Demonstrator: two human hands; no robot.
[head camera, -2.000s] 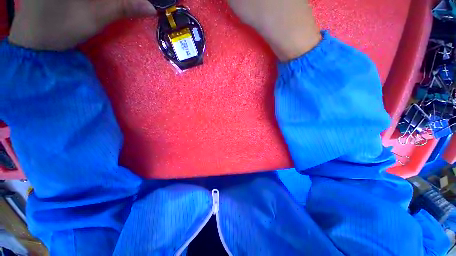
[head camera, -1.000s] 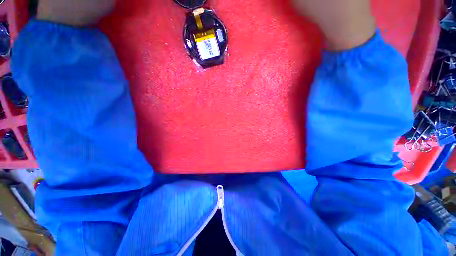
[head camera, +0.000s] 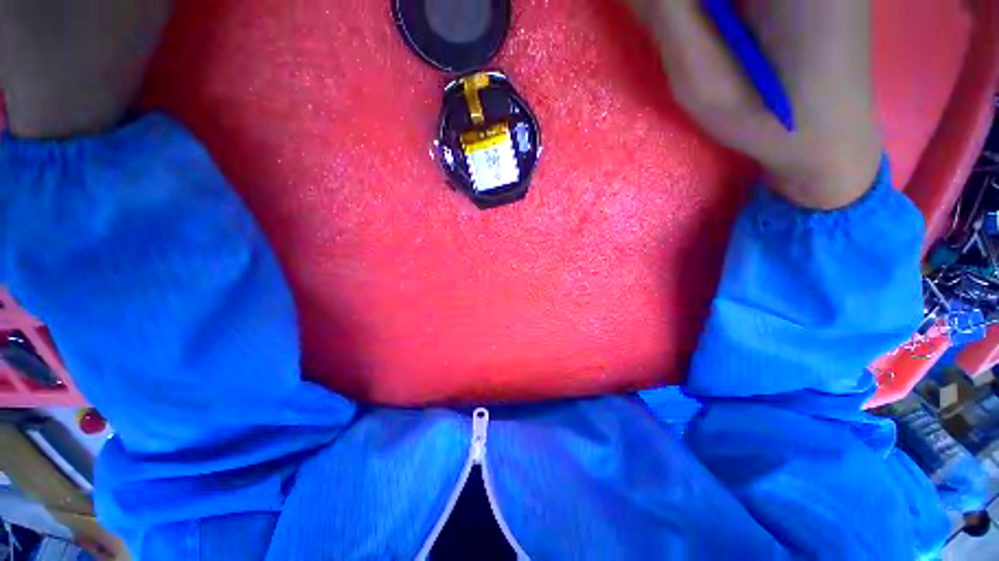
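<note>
An open black watch case (head camera: 513, 115) lies on the red foam mat (head camera: 493, 296). A silver-white battery (head camera: 493, 168) with a yellow tape edge sits inside it, and a yellow-orange flex strip (head camera: 473, 99) runs up from it. A round dark cover (head camera: 455, 24) with a grey centre lies just above the case, cut by the top edge. My right hand (head camera: 767, 99) is at the upper right, partly cut off, with a blue pen-like tool (head camera: 750, 60) in it. On my left side only the wrist and forearm show at the upper left; the hand's fingers are beyond the top edge.
A red compartment tray (head camera: 60, 378) with a dark round piece shows at the left edge. A heap of binder clips (head camera: 969, 279) is at the right edge in a red bin (head camera: 915, 362). My blue sleeves lie along both sides of the mat.
The case and cover show lower and further right, with more of the cover in view. My right hand and its blue tool have come into view. My left hand has left the top of the case.
</note>
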